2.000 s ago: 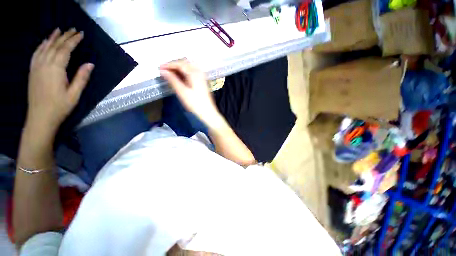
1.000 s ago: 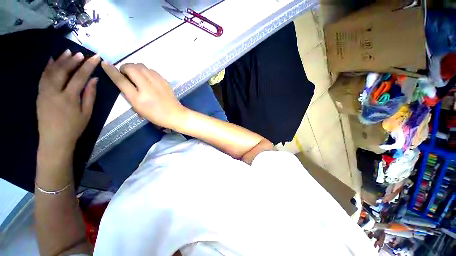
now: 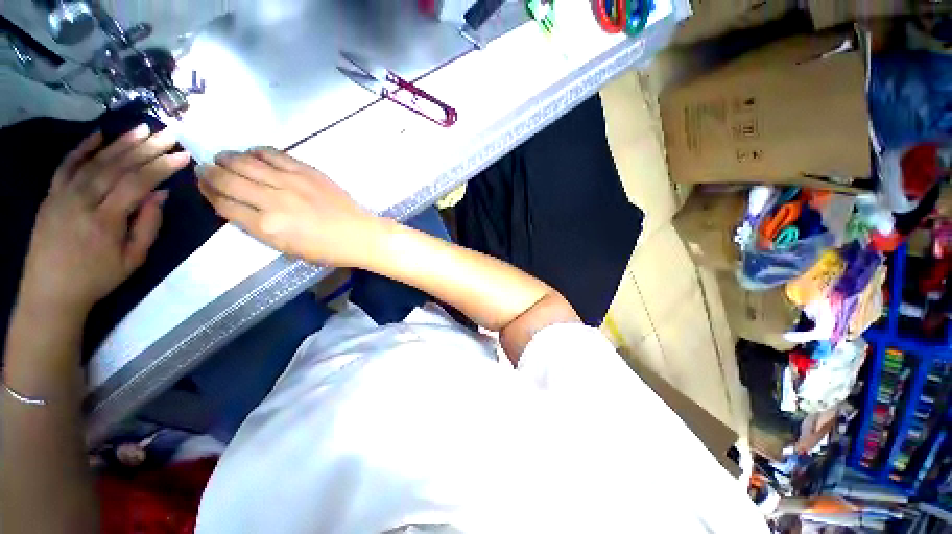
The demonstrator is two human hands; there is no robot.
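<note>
A black fabric piece [image 3: 172, 214] lies on the white machine table at the left, its upper edge near the presser foot and needle area [image 3: 162, 89]. My left hand [image 3: 99, 214] lies flat on the fabric, fingers slightly apart, fingertips just below the presser foot. My right hand [image 3: 282, 203] rests on the white table at the fabric's right edge, fingers together and pointing left; whether it pinches the edge is hidden. Thread snips [image 3: 418, 101] with a red loop handle lie on the table beyond my right hand, blades pointing up-left.
A measuring strip [image 3: 418, 198] runs along the table's front edge. Coloured cord loops [image 3: 616, 15] and a green item [image 3: 542, 15] sit at the table's far right. Black cloth [image 3: 564, 209] hangs beyond the edge. A cardboard box [image 3: 772, 115], bagged scraps and blue racks [image 3: 893, 402] stand at the right.
The black fabric and my left hand have moved up-left to the presser foot. My right hand has moved left from the table edge to the fabric's edge. The snips lie on the table throughout.
</note>
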